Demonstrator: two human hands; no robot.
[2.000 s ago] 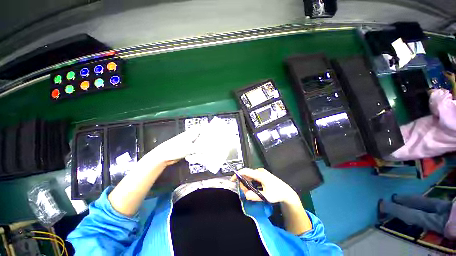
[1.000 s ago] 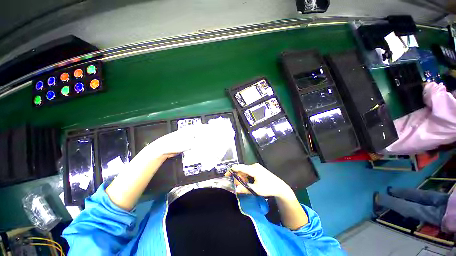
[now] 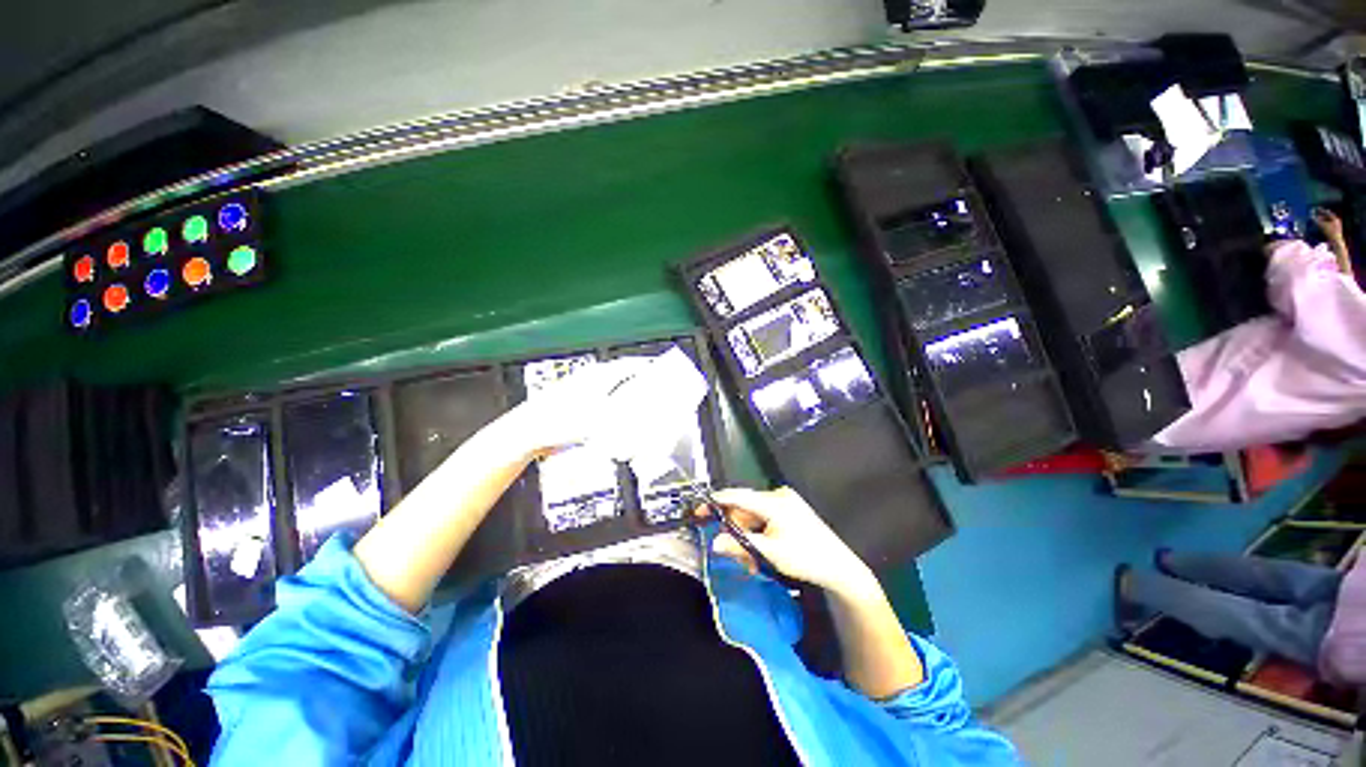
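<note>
My left hand (image 3: 569, 408) holds a bright white sheet (image 3: 656, 402) above the right end of the working tray (image 3: 450, 408); glare blurs its fingers. My right hand (image 3: 779, 535) holds the dark-handled scissors (image 3: 725, 517), their tips pointing up and left towards the sheet. Two open phone units (image 3: 580, 487) lie in the tray's right slots, partly under the sheet. Two glossy phone screens (image 3: 231, 502) with small white pieces on them lie in its left slots. The middle slot looks dull black.
A light panel (image 3: 162, 258) stands at upper left, stacked trays (image 3: 83, 457) at far left, a clear plastic bag (image 3: 120, 632) at lower left. A neighbouring tray (image 3: 861, 487) with open units and a screen is at right, with more loaded trays (image 3: 1019, 427) beyond. A person's pink sleeve (image 3: 1258, 375) is at far right.
The white sheet and left hand have shifted slightly, showing more of the open units beneath. The scissors now sit a little lower on the sheet's right side. The whole view has shifted slightly.
</note>
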